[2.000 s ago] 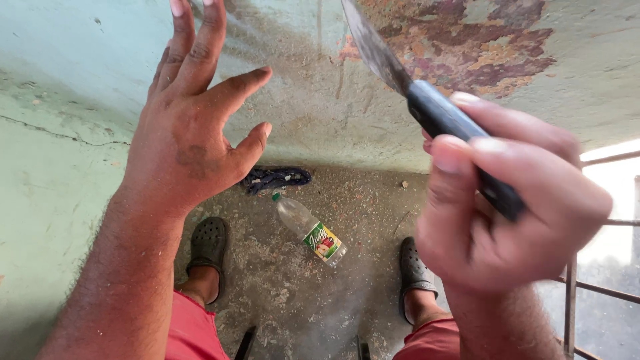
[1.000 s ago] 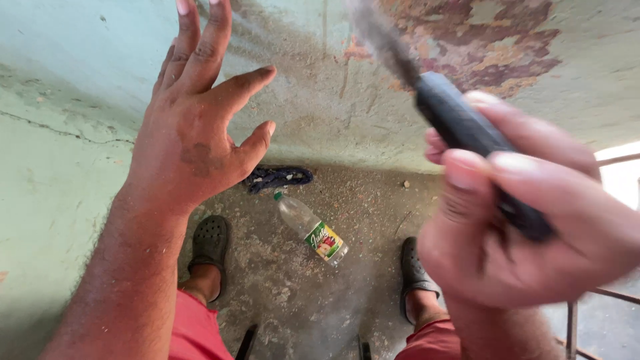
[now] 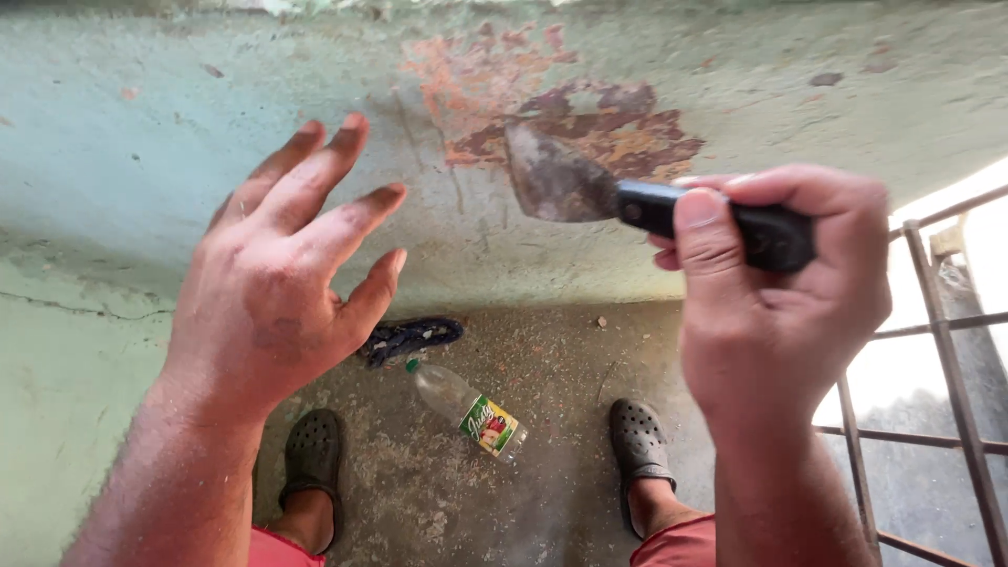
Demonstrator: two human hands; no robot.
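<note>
My right hand point(image 3: 776, 291) grips the black handle of a putty knife point(image 3: 563, 173), its broad, stained metal blade pointing left. That blade overlaps the lower left part of a patch of peeled paint point(image 3: 622, 130) on the pale green wall point(image 3: 260, 71); whether it touches the wall I cannot tell. My left hand point(image 3: 291, 268) is empty, fingers spread, in front of the wall to the left of the patch. Reddish and orange layers show where the paint is off.
On the concrete floor point(image 3: 394, 488) lie a clear plastic bottle point(image 3: 457, 402) with a green cap, a dark cloth point(image 3: 417, 335) and scattered paint flakes. My feet in clogs point(image 3: 639, 441) stand either side of the bottle. A rusty metal grille point(image 3: 945, 346) rises at the right.
The putty knife has turned from pointing steeply up to pointing left, with its blade face now showing. The view has shifted, showing more of the upper wall. My left hand remains spread.
</note>
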